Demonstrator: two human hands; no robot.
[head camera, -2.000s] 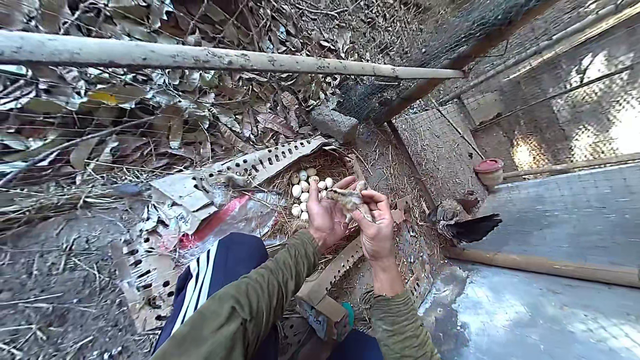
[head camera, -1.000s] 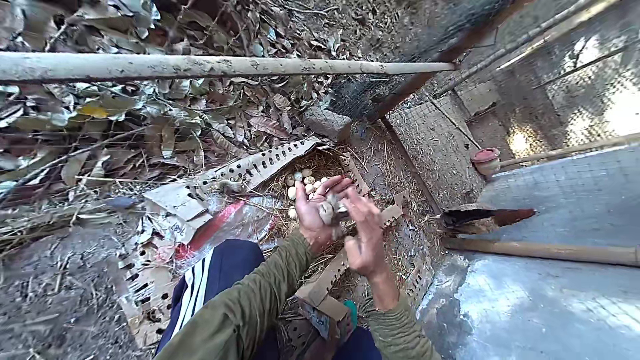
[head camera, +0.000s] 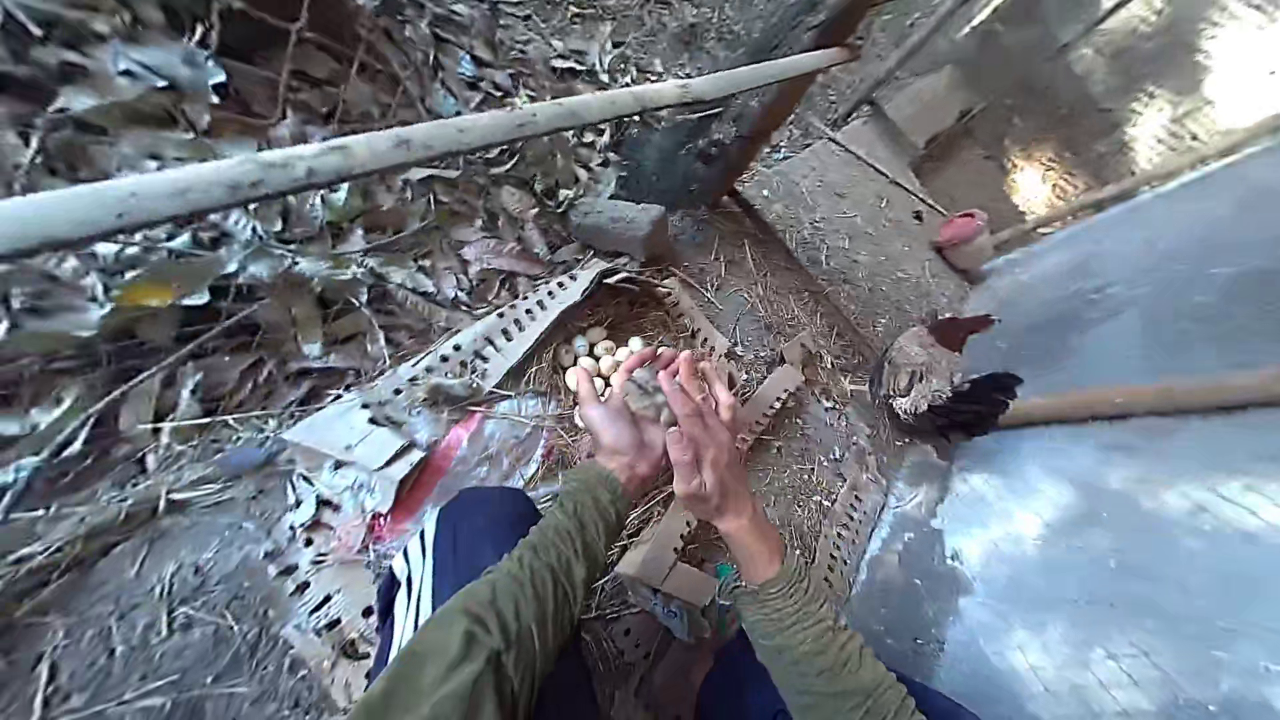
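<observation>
Cupped palm up, my left hand (head camera: 625, 435) holds a small greyish, fluffy chick (head camera: 647, 393), whose outline is blurred. My right hand (head camera: 705, 450) is bent over the chick's right side, fingers up; whether it grips the chick or only touches it cannot be told. Just beyond the left fingers, several pale eggs (head camera: 603, 350) lie in a straw nest (head camera: 640, 308) inside a torn cardboard box with rows of holes (head camera: 510, 325). The hands hide part of the eggs.
A pale pole (head camera: 400, 148) crosses above the nest, near a brick (head camera: 620, 228). A hen (head camera: 925, 375) stands at right by a bamboo pole (head camera: 1150, 398) and grey sheeting (head camera: 1090, 560). Behind it is a pink-rimmed pot (head camera: 965, 240). Red plastic (head camera: 430, 480) lies left of my knee.
The right hand, lower and apart from the left a second ago, is now up against the chick and left hand. The hen at right has changed its posture.
</observation>
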